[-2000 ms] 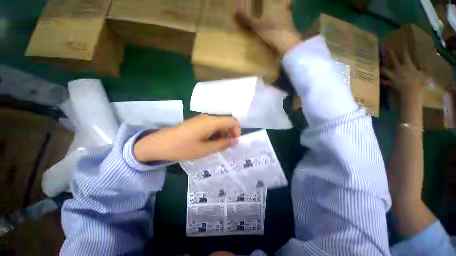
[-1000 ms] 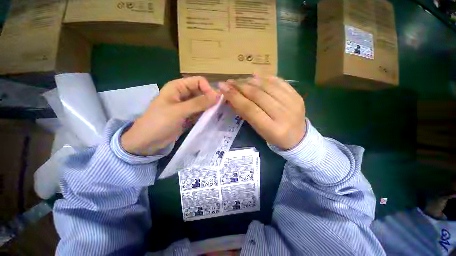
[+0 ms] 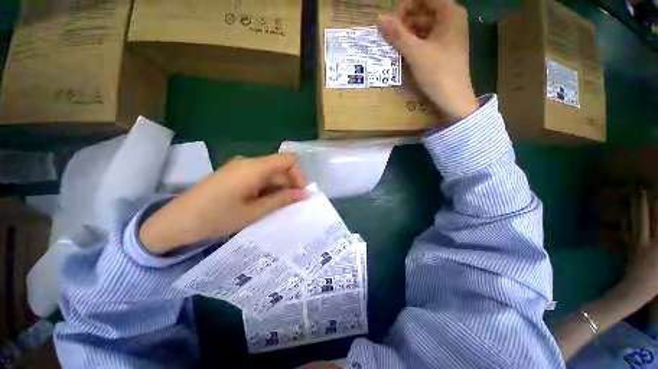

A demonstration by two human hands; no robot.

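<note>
My left hand (image 3: 231, 200) pinches a label sheet (image 3: 278, 252) by its upper corner; the part near my fingers is blank white and printed labels show lower down. Under it lies the stack of label sheets (image 3: 306, 324). My right hand (image 3: 433, 54) is over the middle carton (image 3: 375, 112), at the right edge of a white printed label (image 3: 363, 58) that lies on the carton's top. Its thumb and fingertips are close together over the label's upper right corner; whether they touch the label is unclear.
Brown cartons stand at the upper left (image 3: 216, 25) and far left (image 3: 61, 65). A labelled carton (image 3: 552, 86) stands at the upper right. Curled blank backing paper (image 3: 130, 166) lies at left; another piece (image 3: 343, 167) lies before the middle carton. Another person's forearm (image 3: 613, 310) shows at lower right.
My hands have moved apart, the right up to the middle carton, where a label now lies. The left has lowered slightly with the sheet, which now shows a blank part.
</note>
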